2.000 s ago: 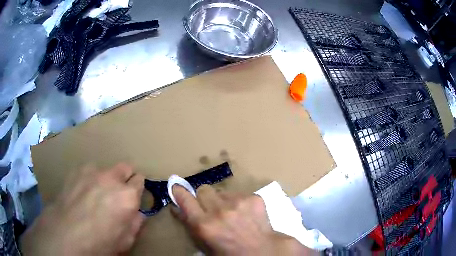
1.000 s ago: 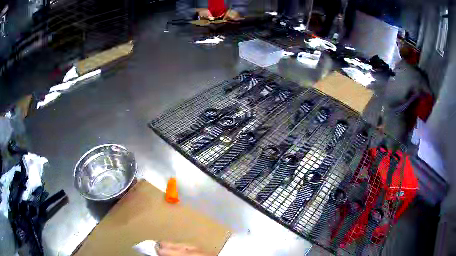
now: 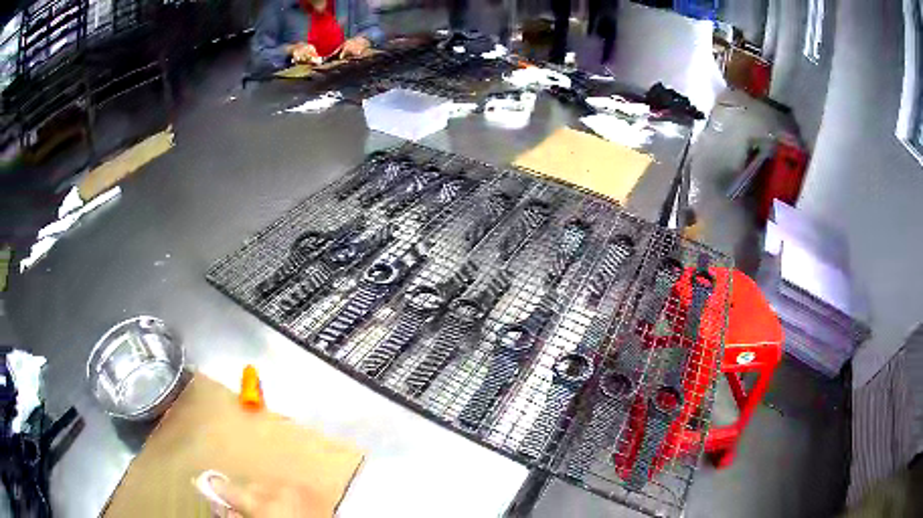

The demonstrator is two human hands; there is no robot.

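Note:
My right hand (image 3: 271,498) is small, blurred and cut off by the bottom edge. A white wiping cloth (image 3: 213,490) shows at its fingertip. The hand is over the tan cardboard mat (image 3: 248,445); its grip is unclear. My left hand is out of the picture. No watch shows under the right hand. A black wire mesh rack (image 3: 405,390) fills the middle, bearing rows of black watches (image 3: 573,368) with linked bracelets.
A steel bowl (image 3: 137,369) and orange finger cot (image 3: 251,387) are near the mat. Dark bands (image 3: 25,445) lie at lower left. A red stool (image 3: 744,324) is partly under the rack. A person's hands (image 3: 329,51), a clear tub (image 3: 407,113) and cardboard (image 3: 585,162) are beyond.
The view has swung up and right; mat and bowl have shifted down and left. The left hand and the watch being wiped have left the picture. More rack, stool and far table show.

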